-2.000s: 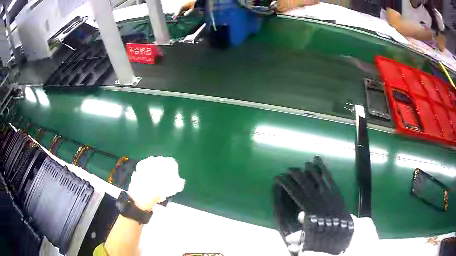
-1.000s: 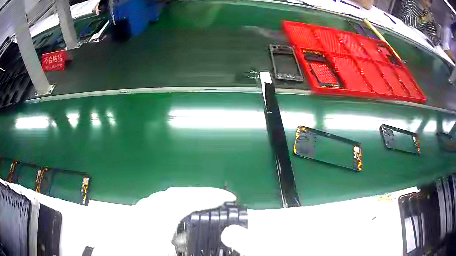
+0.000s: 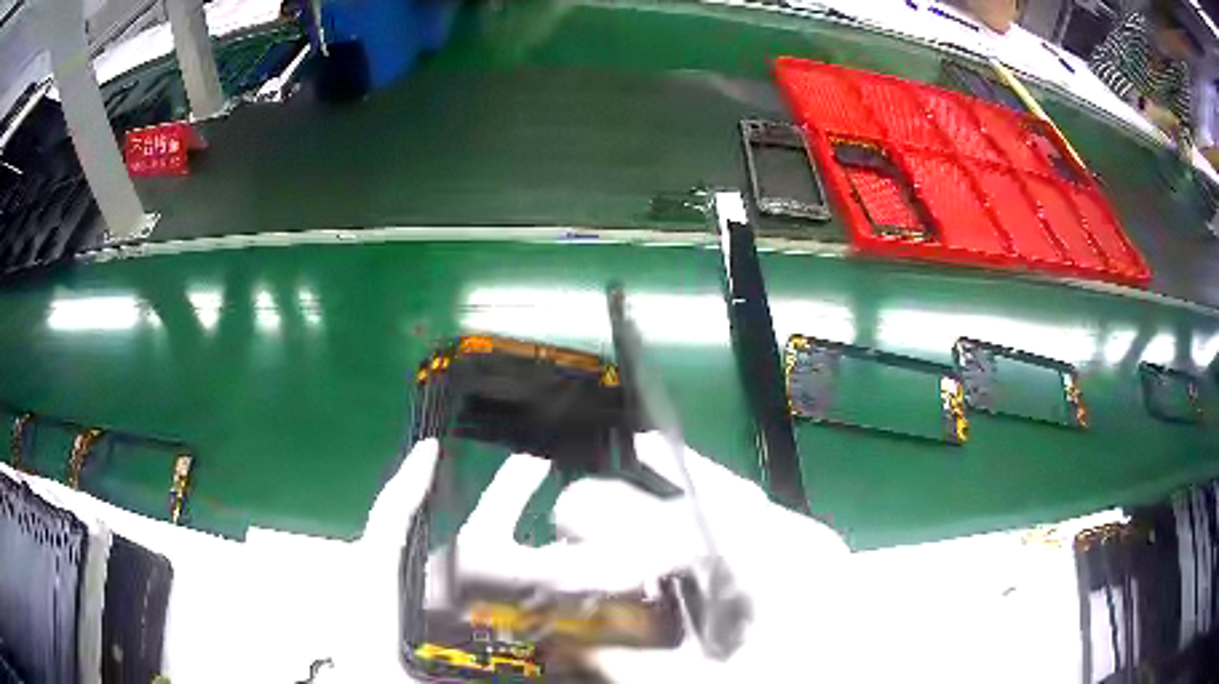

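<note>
A stack of black phone mid-frames with gold-orange ends is held over the white bench edge and the near part of the green belt. My left hand, in a white glove, grips its left side. My right hand, also white-gloved, is at its right side, fingers across the open window. A blurred dark frame edge slants up between the stack and my right hand. Both gloves glare into the white bench, so their outlines are partly lost. Whether the blurred frame is separate from the stack is unclear.
A long black divider strip crosses the green belt. Single frames lie right of it and at far left. A red compartment tray and a grey frame are beyond. Slotted frame stacks flank the bench.
Since one second ago, the stack has risen and turned from edge-on to show its windows. Since two seconds ago, my left hand has joined it. Frames on the belt have shifted left.
</note>
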